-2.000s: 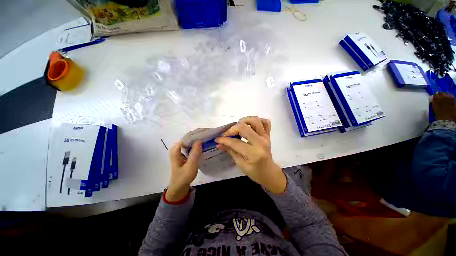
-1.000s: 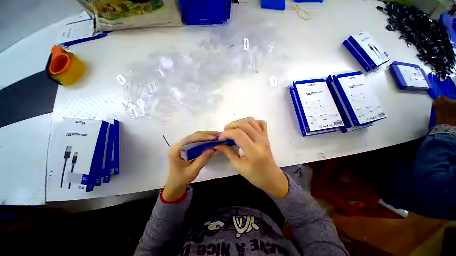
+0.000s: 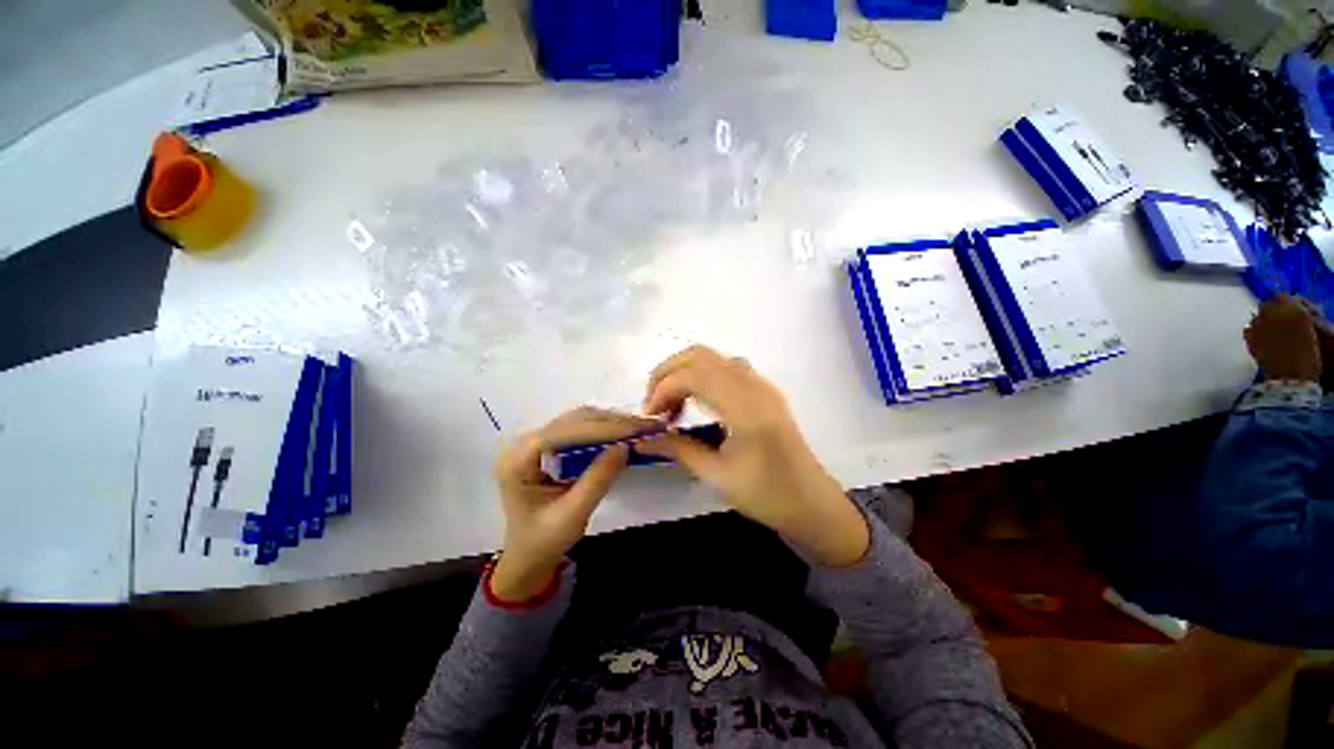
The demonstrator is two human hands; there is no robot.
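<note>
Both my hands hold one retail cable box [image 3: 645, 449] near the table's front edge, its narrow blue end towards me. My left hand [image 3: 550, 490] grips its left part, with the thumb on the near blue side. My right hand [image 3: 742, 443] is at its right end, with fingertips pinching the edge, where a small white part and a dark part show. My fingers hide much of the box. Finished boxes [image 3: 234, 439] lie overlapping at the left. Other boxes [image 3: 926, 315] lie in overlapping piles at the right, text side up.
Clear plastic pieces [image 3: 512, 242] spread over the table's middle. A blue bin [image 3: 607, 37] and a printed bag [image 3: 388, 37] stand at the back. An orange-yellow round object [image 3: 198, 201] is at the left rear. Black cables [image 3: 1222, 117] and a coworker's hand [image 3: 1283, 340] are at the right.
The box has turned in my hands and its blue side shows more than two seconds ago. My right hand has shifted along its right end. The coworker's hand has moved slightly.
</note>
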